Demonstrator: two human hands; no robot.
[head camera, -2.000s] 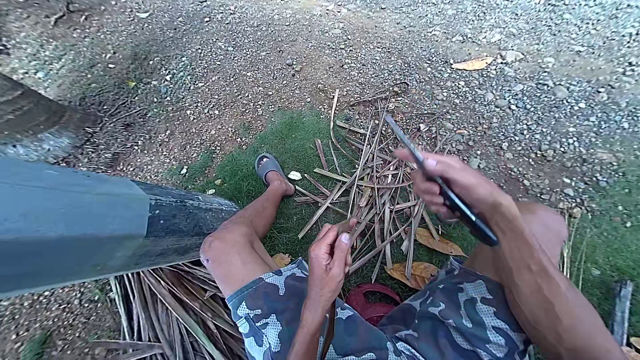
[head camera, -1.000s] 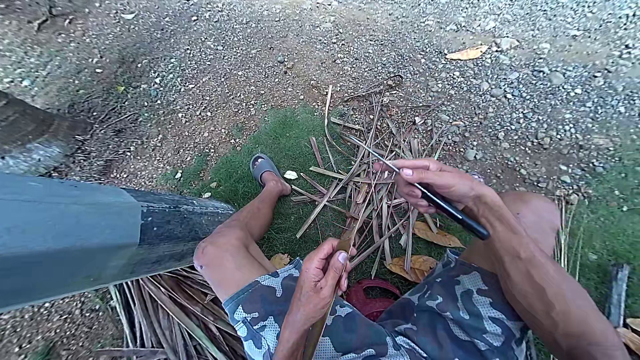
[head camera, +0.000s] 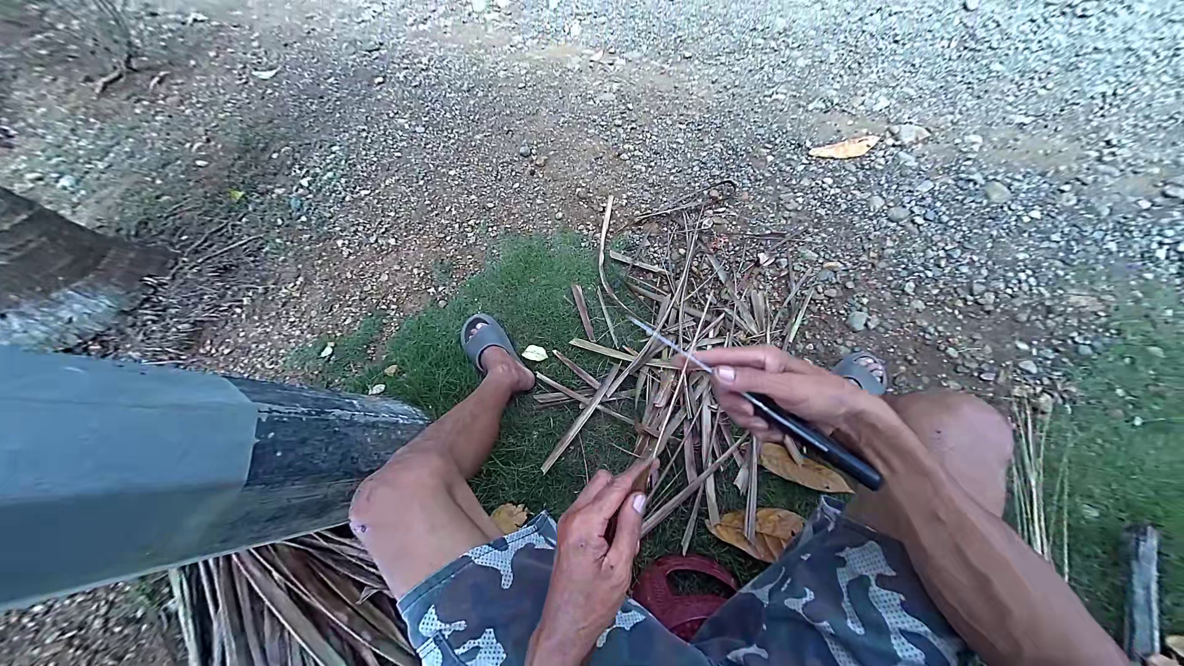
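My right hand is closed round a knife with a black handle; its thin blade points up and to the left. My left hand, low in the middle, pinches a brown dry leaf strip between thumb and fingers. A thin rib seems to run from that strip up towards my right fingers, below the blade. Beyond both hands, dry leaf strips lie scattered in a loose heap on the grass between my feet. Whether my right fingers also hold the rib I cannot tell.
A grey and black post slants in from the left. Under it lies a bundle of dry palm leaves. A red plastic object sits between my thighs. Thin ribs are beside my right knee, near a piece of wood.
Two seconds ago the knife was raised higher with its blade pointing steeply up; my right hand has since come down and the blade lies flatter. My left hand still holds a leaf strip.
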